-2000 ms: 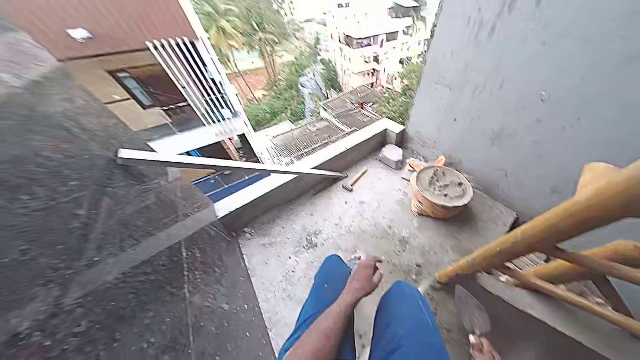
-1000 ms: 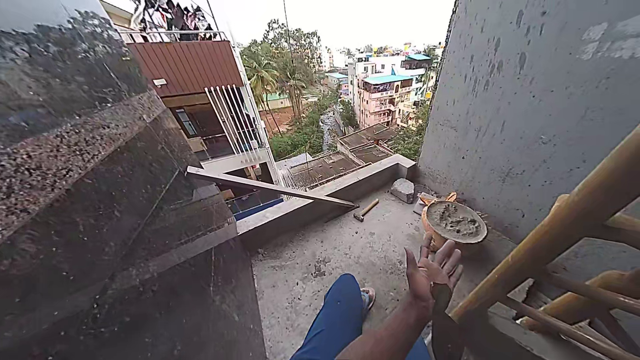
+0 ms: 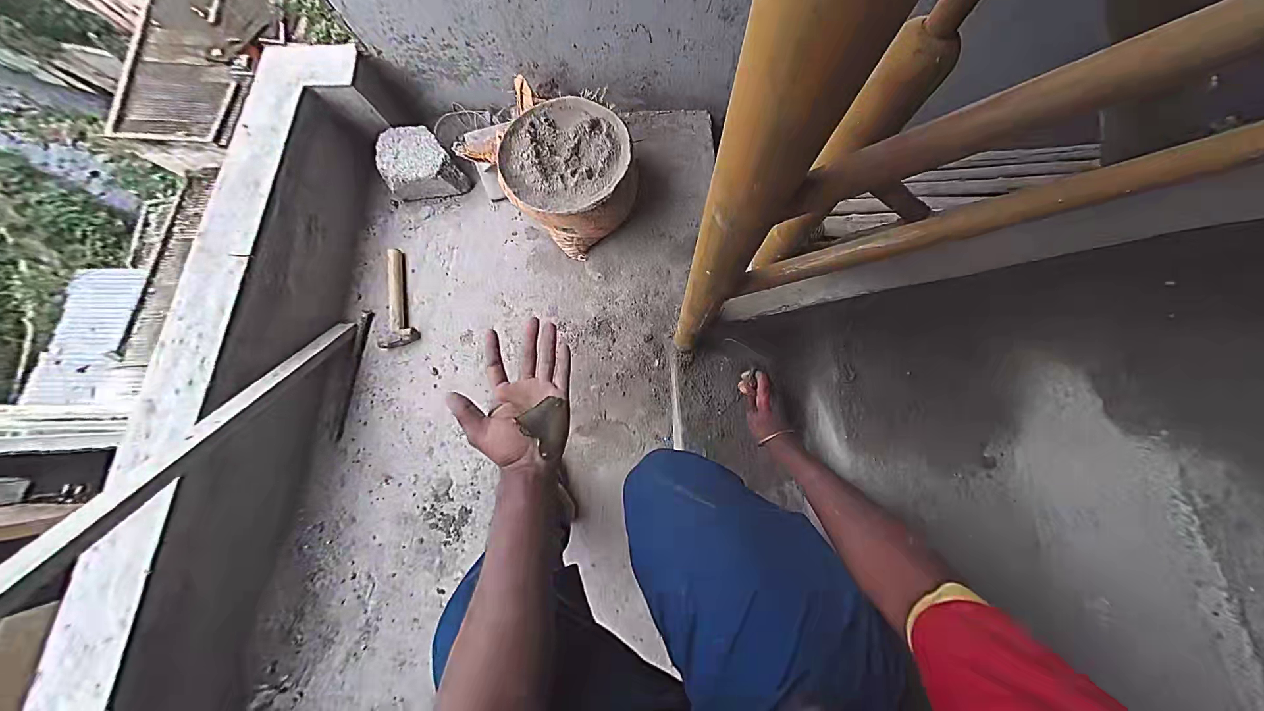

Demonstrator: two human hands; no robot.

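My left hand [image 3: 518,410] is palm up with its fingers spread, and a dark wet patch that looks like mortar [image 3: 544,423] lies on the palm near the wrist. Beside the base of the yellow post, my right hand [image 3: 762,403] has its fingers curled around a small object, perhaps a tool's handle [image 3: 749,380]; the rest of that object cannot be made out. A round pan of grey mortar [image 3: 565,158] rests on an orange sack [image 3: 578,222] beyond my left hand. A hammer [image 3: 397,296] with a wooden handle lies on the concrete floor.
Yellow posts and rails [image 3: 760,148] rise ahead on the right, above a dark plastered surface [image 3: 938,415]. A low parapet [image 3: 227,247] runs along the left, with a long straight bar [image 3: 188,454] leaning over it. A rough stone block [image 3: 420,163] sits near the sack.
The view has swung down and to the right. My left hand is still open, and its palm with the dark patch now shows clearly. My right hand, out of view one second ago, is visible beside the post.
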